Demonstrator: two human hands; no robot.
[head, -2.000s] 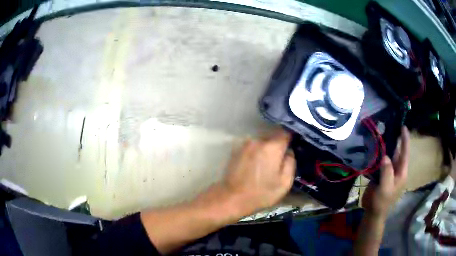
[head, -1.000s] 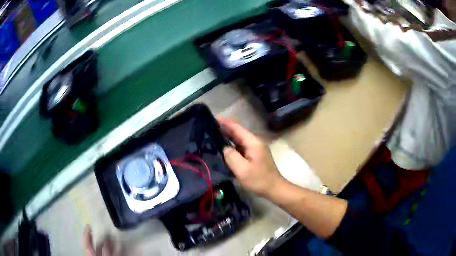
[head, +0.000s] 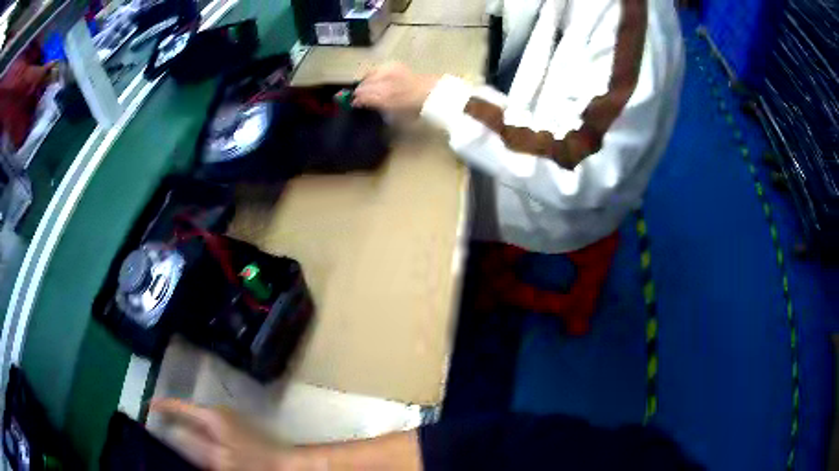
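My right hand is blurred at the lower edge, its fingers at the edge of a black housing that is mostly cut off by the frame. My left hand is out of the picture. Ahead lies an open speaker: its front housing carries the silver speaker driver, and its rear housing holds a bright green round part. Red wires join the two halves.
Another open speaker lies beyond, with a person's hand at it. That person, in a white and brown sleeve, sits on a red stool. The green conveyor runs left; tan cardboard covers the bench.
The view has swung right along the bench. The speaker with my right hand at its edge has shifted to the lower left, mostly out of frame. My left hand has left the picture.
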